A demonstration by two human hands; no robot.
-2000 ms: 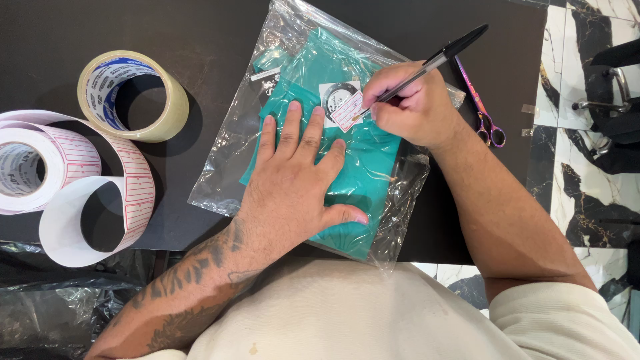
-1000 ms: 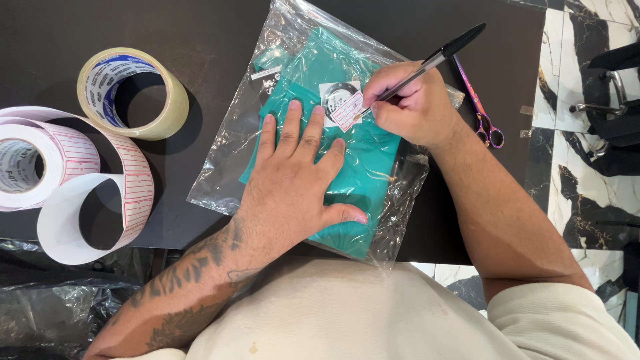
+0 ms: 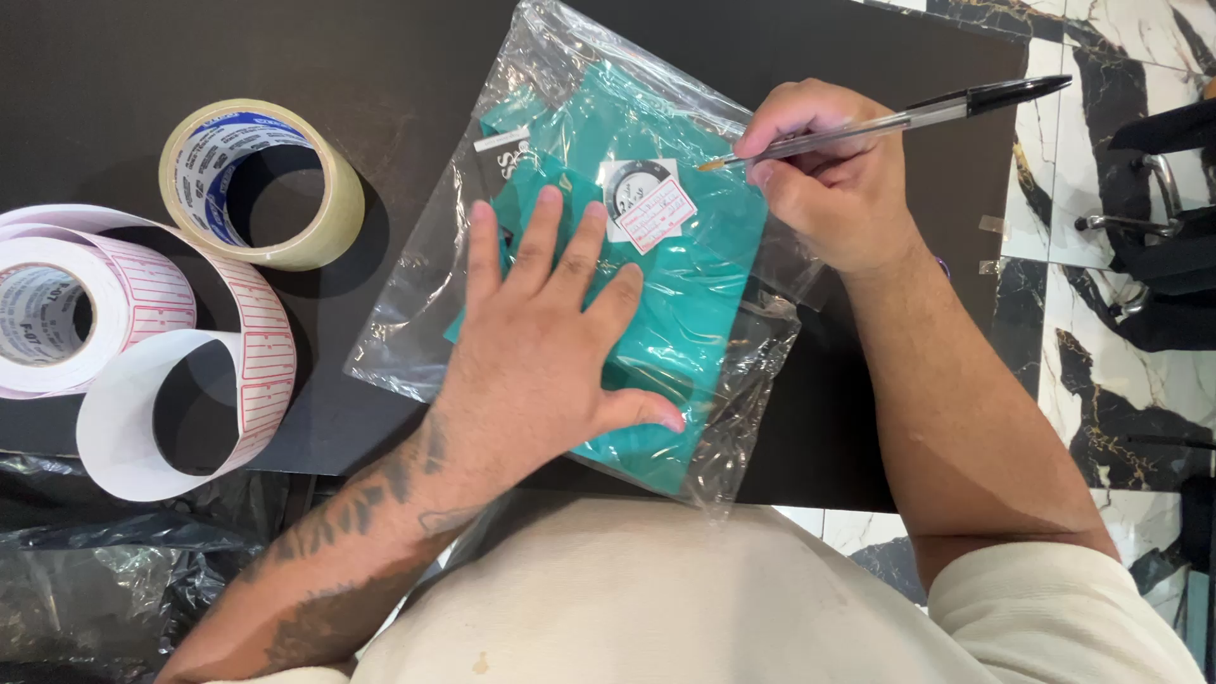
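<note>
A clear plastic bag (image 3: 418,323) with folded teal fabric (image 3: 703,313) inside lies tilted on the dark table. My left hand (image 3: 541,332) rests flat on it, fingers spread, holding nothing. Just beyond my fingertips, a small white label with red print and handwriting (image 3: 657,215) overlaps a white square tag with a dark round design (image 3: 619,176). My right hand (image 3: 826,176) grips a clear ballpoint pen (image 3: 855,128), its tip over the bag to the upper right of the label and apart from it. The pen's black cap sits on its rear end.
A roll of clear packing tape (image 3: 337,204) stands left of the bag. Nearer the left edge is a partly unwound roll of red-printed labels (image 3: 157,285). Black plastic (image 3: 142,532) lies at the lower left. Beyond the table's right edge are marbled floor tiles (image 3: 1092,380) and black furniture with metal parts.
My right hand has lifted the pen away from the label, up and to the right, exposing the handwriting. It now covers most of the scissors seen earlier. My left hand stays on the bag.
</note>
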